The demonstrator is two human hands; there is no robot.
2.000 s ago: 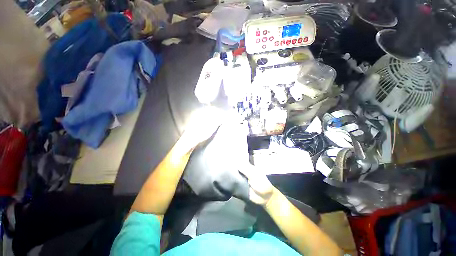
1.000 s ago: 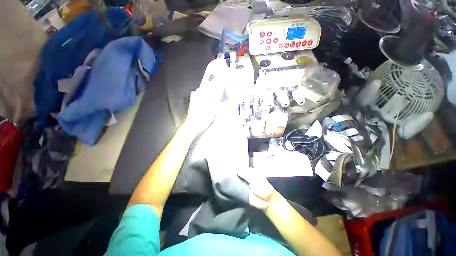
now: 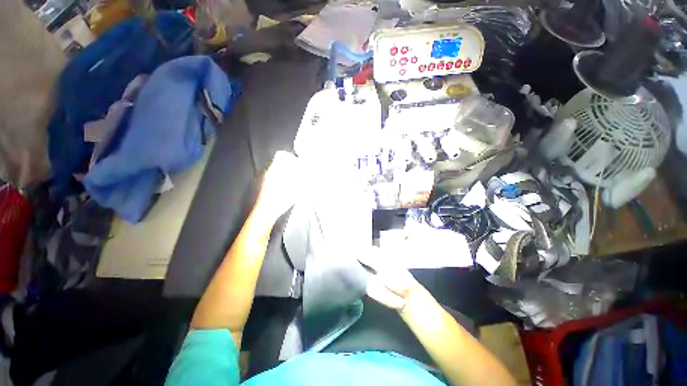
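A grey fabric panel point(image 3: 331, 283) runs from the glare at the white sewing machine point(image 3: 399, 162) down to my lap. My left hand point(image 3: 279, 185) lies at the left of the machine, at the panel's upper left edge; its fingers are washed out, so its grip cannot be told. My right hand point(image 3: 388, 285) is closed on the panel's right edge, near the front of the bright machine bed point(image 3: 429, 247). The presser foot and needle area are lost in the glare.
Dark cloth point(image 3: 218, 203) lies left of the machine, with a blue garment heap point(image 3: 154, 139) beyond. A control panel point(image 3: 428, 54) stands behind. Tangled strips point(image 3: 520, 219), a white fan point(image 3: 614, 136), a clear plastic bag point(image 3: 561, 290) and a red crate point(image 3: 546, 354) are on the right.
My left hand has moved left and back from the machine head. The panel, bunched before, now hangs flatter and narrower over my lap. My right hand has stayed nearly in place.
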